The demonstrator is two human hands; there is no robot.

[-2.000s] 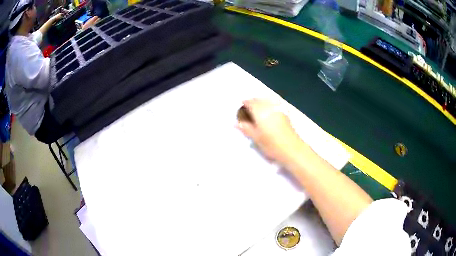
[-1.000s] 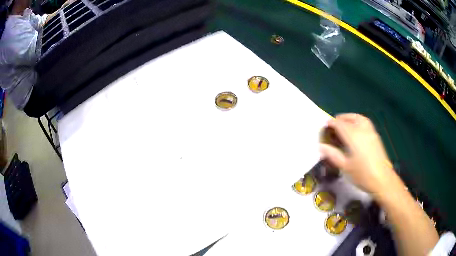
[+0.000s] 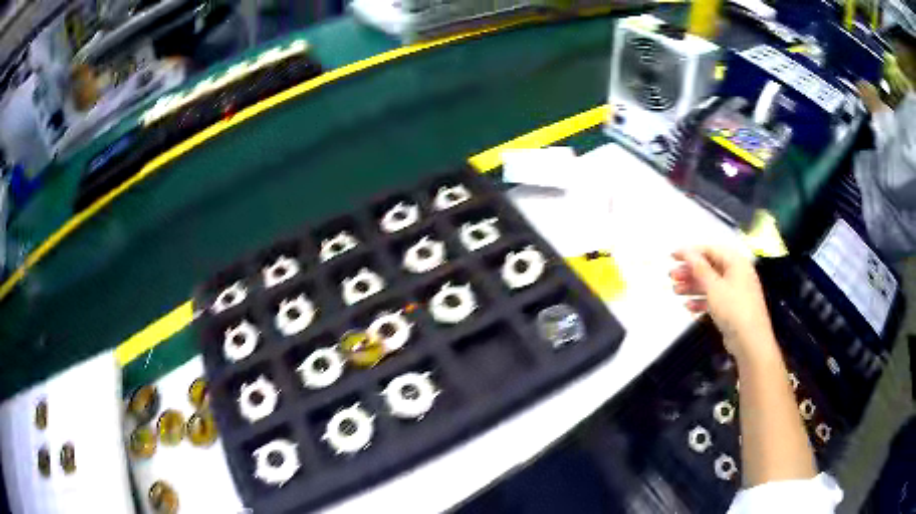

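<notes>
A black foam tray (image 3: 472, 387) lies in front of me. Most pockets hold silvery-white ring-like cases (image 3: 350, 429). One pocket in the front row is empty, and the right-end pocket beside it holds a clear, glassy round module (image 3: 560, 326). An amber-gold disc (image 3: 362, 347) rests on the tray between two cases. More amber discs (image 3: 171, 427) lie on white sheets left of the tray. My right hand (image 3: 715, 286) is right of the tray, over the white surface, fingers partly curled and apart, with nothing visible in it. My left hand is out of the picture.
A fan-vented box (image 3: 658, 75) and a small lit unit (image 3: 731, 166) stand at the back right. A yellow square pad (image 3: 600, 276) lies by the tray's right edge. Another tray with ring-like cases (image 3: 723, 412) is lower right. A person's sleeve (image 3: 889, 166) shows at far right.
The view has swung right, bringing the full tray and fan box into view. My right hand has moved from the discs on the white sheet to right of the tray; the dark item it held no longer shows.
</notes>
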